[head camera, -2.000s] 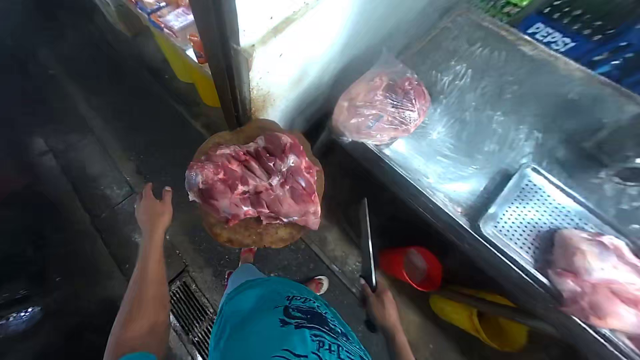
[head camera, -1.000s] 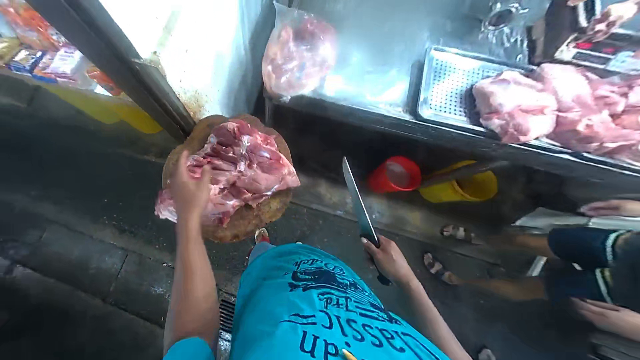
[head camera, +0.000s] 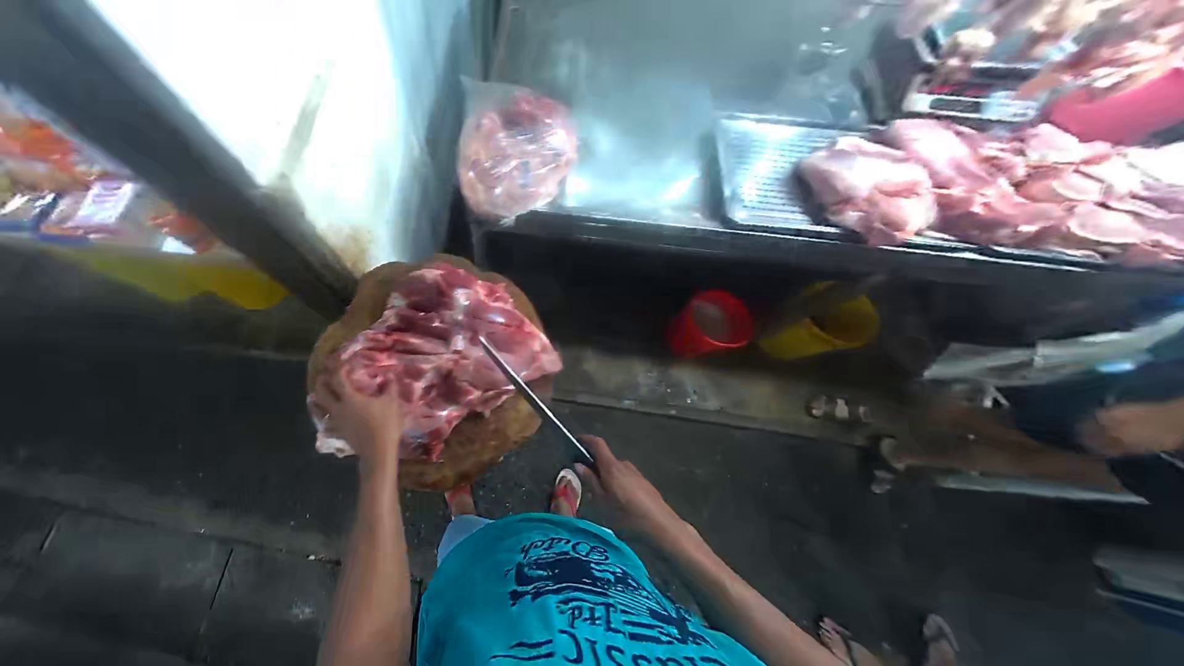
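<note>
A large slab of raw meat (head camera: 444, 342) lies on a round wooden chopping block (head camera: 499, 435). My left hand (head camera: 365, 416) rests on the meat's lower left part, slightly blurred; whether its fingers grip the meat cannot be made out. In my right hand (head camera: 615, 481), right of the block and lower, is the handle of a long knife (head camera: 536, 402). The blade slants up and left, its tip over the right half of the meat. My right palm hides most of the handle.
Behind the block, a bag of meat (head camera: 518, 153) sits at the edge of a metal counter (head camera: 638, 185). A perforated tray (head camera: 768, 176) and chicken pieces (head camera: 1017, 185) are further right. Below stand a red bucket (head camera: 710, 324) and a yellow bucket (head camera: 823, 324). Another person's legs (head camera: 980, 444) are at the right.
My left hand, beside the block two seconds ago, is now on the meat. My right hand has brought the knife from beside the block to over the meat. The view has turned to the right.
</note>
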